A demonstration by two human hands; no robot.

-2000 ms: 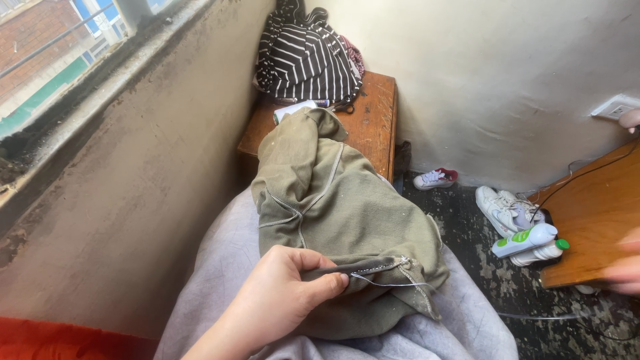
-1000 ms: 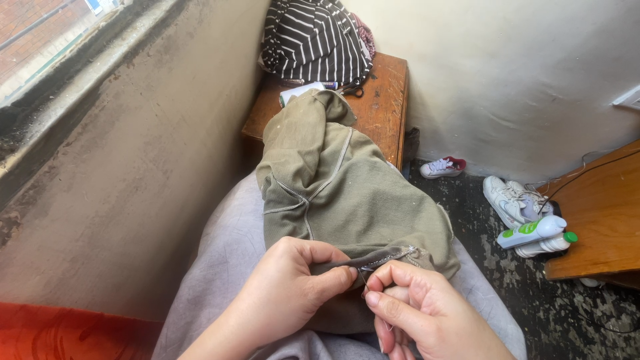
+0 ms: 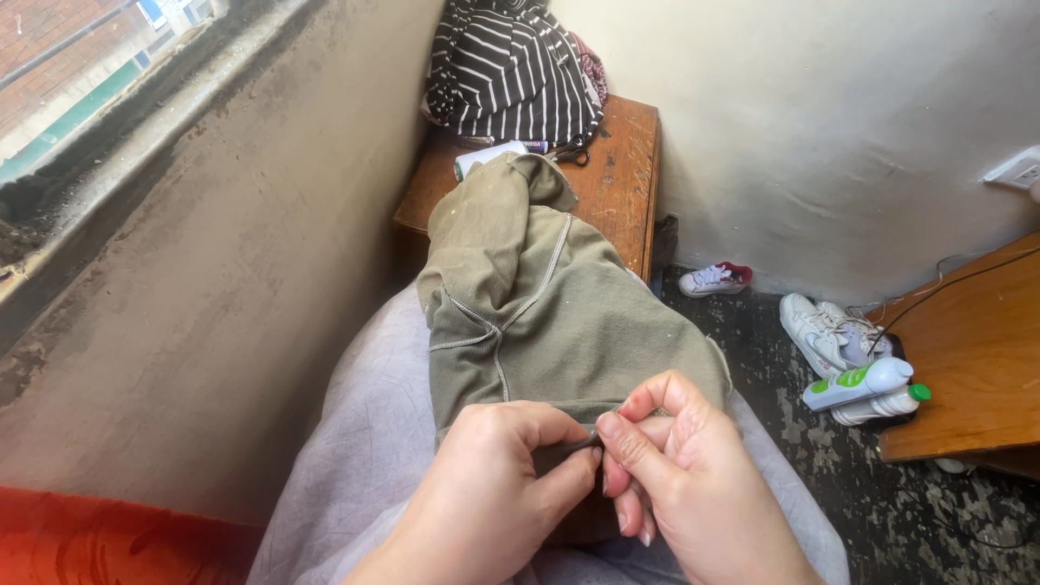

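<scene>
An olive-green garment (image 3: 601,325) with pale overlock seams lies across my lap, over light grey cloth (image 3: 349,455). My left hand (image 3: 504,479) pinches the garment's near edge between thumb and forefinger. Right beside it, my right hand (image 3: 682,463) has thumb and forefinger closed together at the same edge, the fingertips of both hands almost touching. What the right fingertips pinch is too small to make out; a needle or thread cannot be seen there now. The garment's far end rests on a wooden table, against a white thread spool or tube (image 3: 491,156).
Black-handled scissors (image 3: 574,153) and a striped cloth bundle (image 3: 516,77) are on the wooden table (image 3: 630,179). Shoes (image 3: 821,333) and white bottles (image 3: 861,383) stand or lie at right by a wooden board (image 3: 975,357). A wall and window ledge run along the left.
Two seconds ago only my left hand was at the garment, with a pale thread trailing from its edge. My right hand has come in from the right to meet the left at the edge.
</scene>
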